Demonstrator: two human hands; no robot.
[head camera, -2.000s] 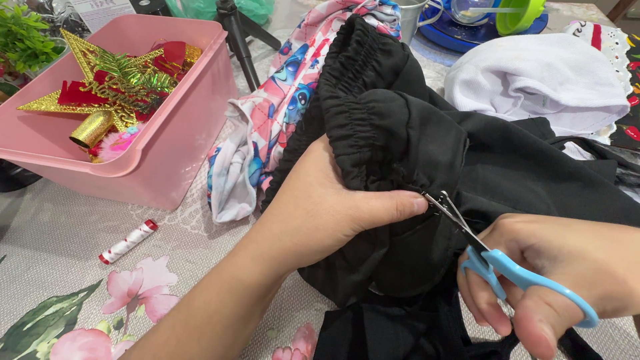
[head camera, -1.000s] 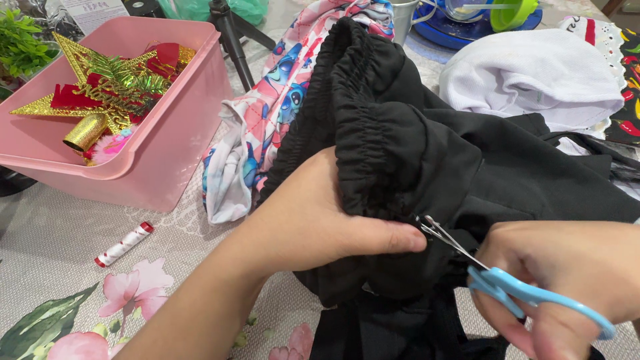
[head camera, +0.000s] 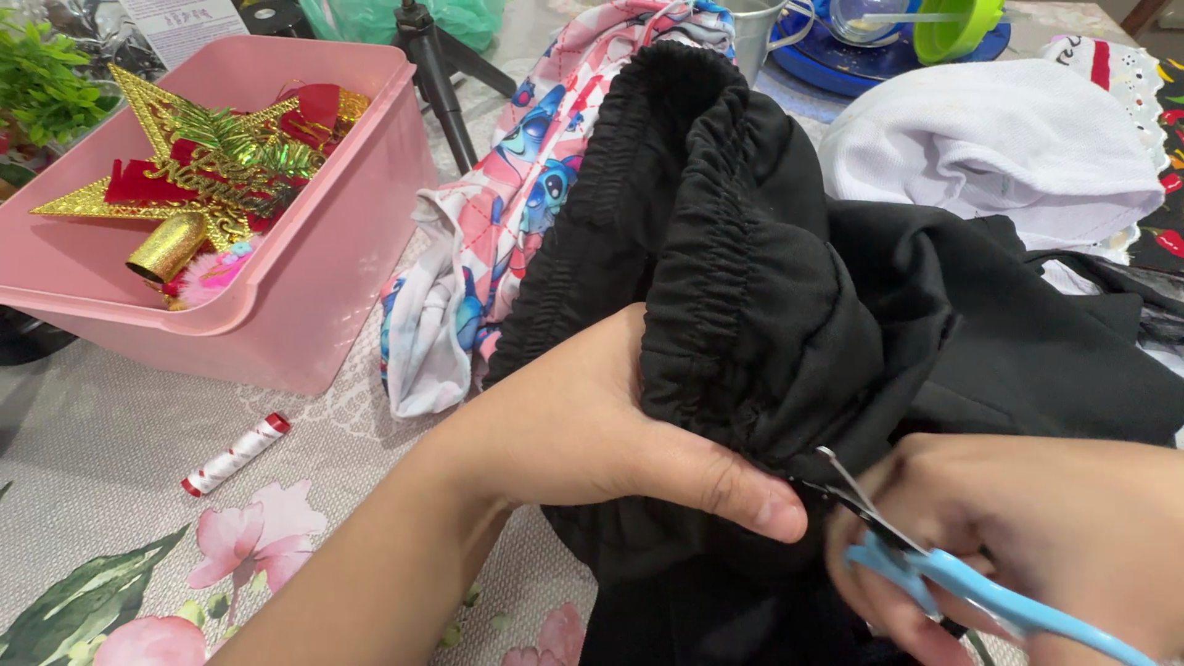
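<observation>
A black garment with a gathered elastic waistband (head camera: 721, 250) lies bunched over the table. My left hand (head camera: 592, 435) grips its waistband, the fingers hidden inside the cloth and the thumb on the outside. Small scissors with light blue handles (head camera: 980, 583) are in my right hand (head camera: 1008, 527). Their metal blades, slightly apart, meet the black cloth just right of my left thumb tip. Behind the waistband lies a pink and blue cartoon-print cloth (head camera: 527, 176).
A pink plastic bin (head camera: 361, 213) holds a gold star ornament (head camera: 139, 111). Near it lie a white thread spool (head camera: 236, 453) and a black tripod leg (head camera: 444, 102). White cloth (head camera: 980, 139), a metal mug (head camera: 754, 32) and a blue plate (head camera: 832, 69) are at the back right.
The blades were together in the frame from a second ago and are now somewhat apart. My left hand keeps its grip on the waistband.
</observation>
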